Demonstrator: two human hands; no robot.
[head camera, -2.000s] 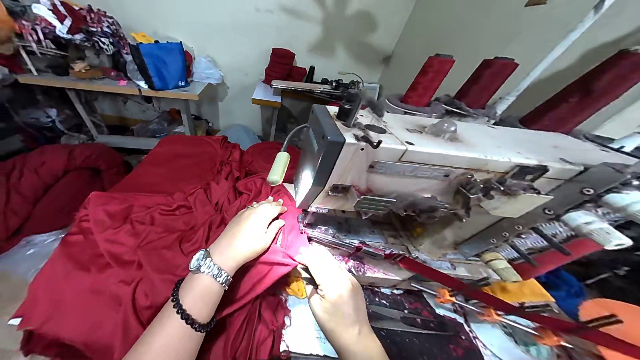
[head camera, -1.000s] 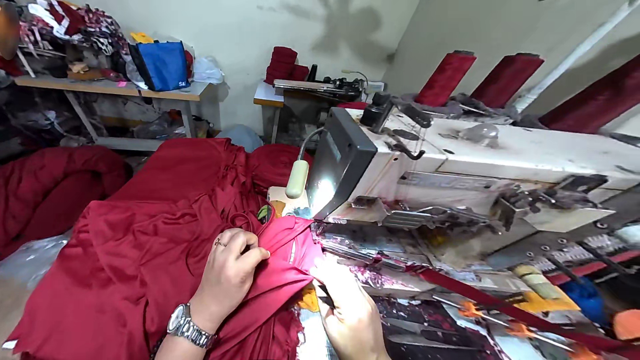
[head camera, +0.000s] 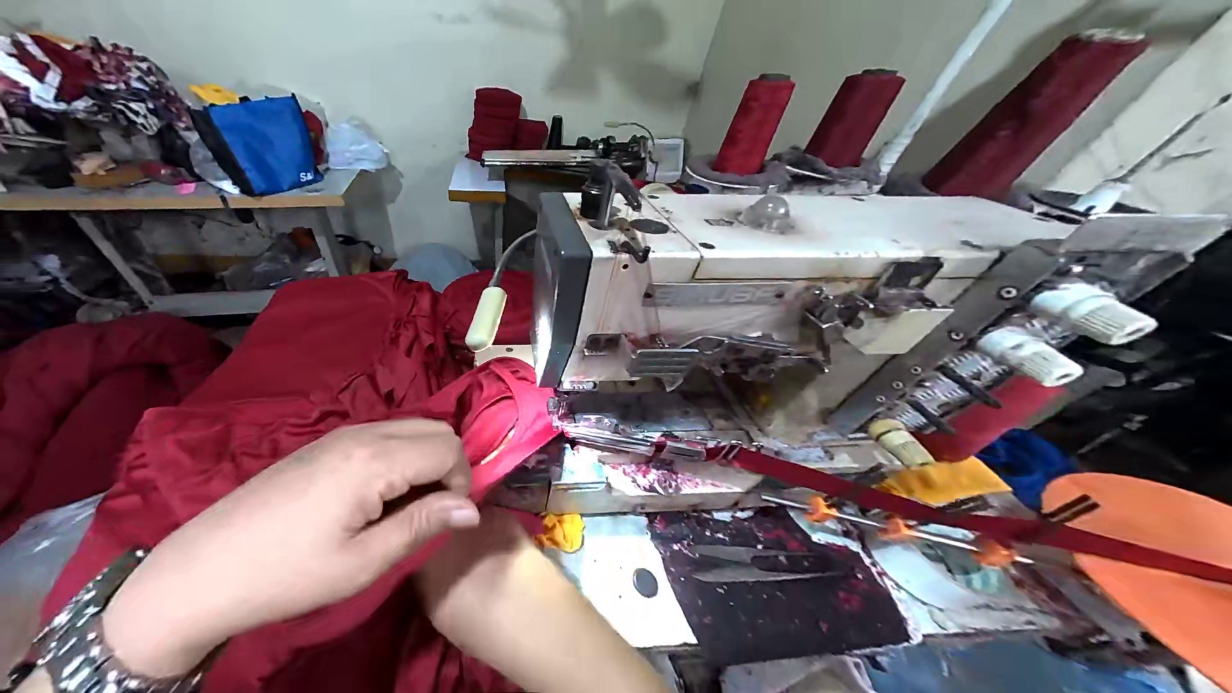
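Note:
Red fabric (head camera: 289, 356) is heaped left of an industrial sewing machine (head camera: 828, 241), with one lit edge at the presser foot. A narrow red fabric strip (head camera: 866, 496) runs from the right into a metal folder (head camera: 616, 438) beside the needle area. My left hand (head camera: 375, 491), with a metal watch at the wrist, lies over the red fabric, thumb and fingers curled; whether it pinches cloth cannot be told. My right hand (head camera: 472, 549) is low behind it, its fingers hidden by the left hand and the fabric. A small lamp (head camera: 487, 318) hangs by the machine head.
Scissors (head camera: 760, 565) lie on a dark cloth on the machine table. Red thread cones (head camera: 756, 125) stand behind the machine. An orange disc (head camera: 1145, 558) is at the right. A side table (head camera: 183, 199) at the back left holds a blue bag (head camera: 260, 144) and cloth scraps.
My right hand has left the lit fabric edge beside the presser foot and moved left, behind my left hand. My left hand now lies across in front of it.

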